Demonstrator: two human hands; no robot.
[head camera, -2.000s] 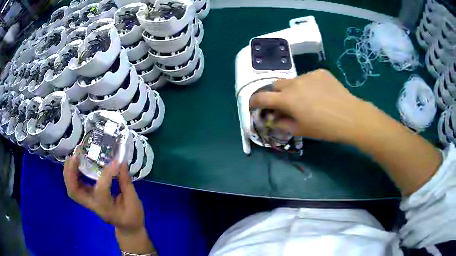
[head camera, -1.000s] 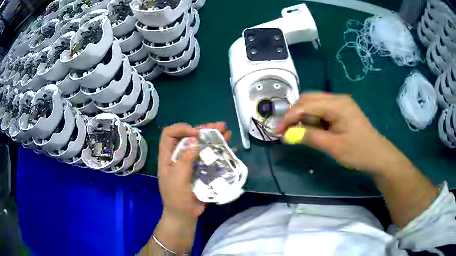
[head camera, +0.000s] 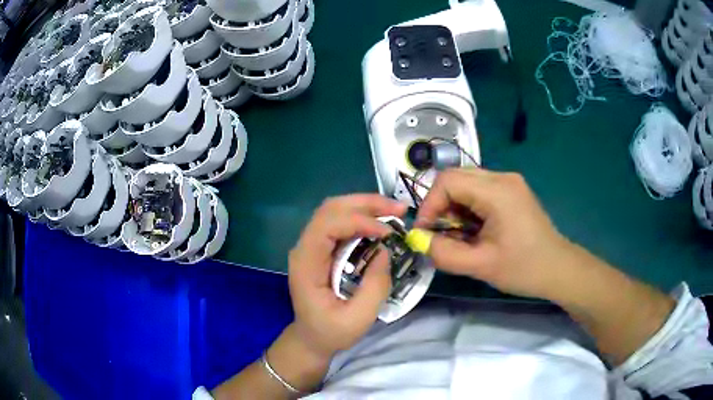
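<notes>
The white camera body (head camera: 383, 105) lies on the green bench, its round cavity open towards me, with a silver motor (head camera: 446, 155) and dark wires inside. My left hand (head camera: 340, 269) holds a white rear cover (head camera: 414, 289) with its dark circuit board facing up, just below the body. My right hand (head camera: 492, 230) is at the cover's upper right edge. A yellow patch (head camera: 420, 240) shows at its fingertips, over the board, and thin wires are pinched or bunched at the fingers. Whether the yellow patch is a tool grip or a finger cover cannot be told.
Stacked white covers (head camera: 141, 94) fill the left of the green bench (head camera: 313, 156). A tangled pile of sealing rings (head camera: 625, 55) and a ring bundle (head camera: 661, 152) lie at right, beside more stacked covers (head camera: 696, 70). A blue bin (head camera: 156, 312) is below left. A dark plug (head camera: 519, 126) lies right of the body.
My left hand has brought the cover from the left stacks to below the body and turned it. My right hand has moved from the cavity down to the cover.
</notes>
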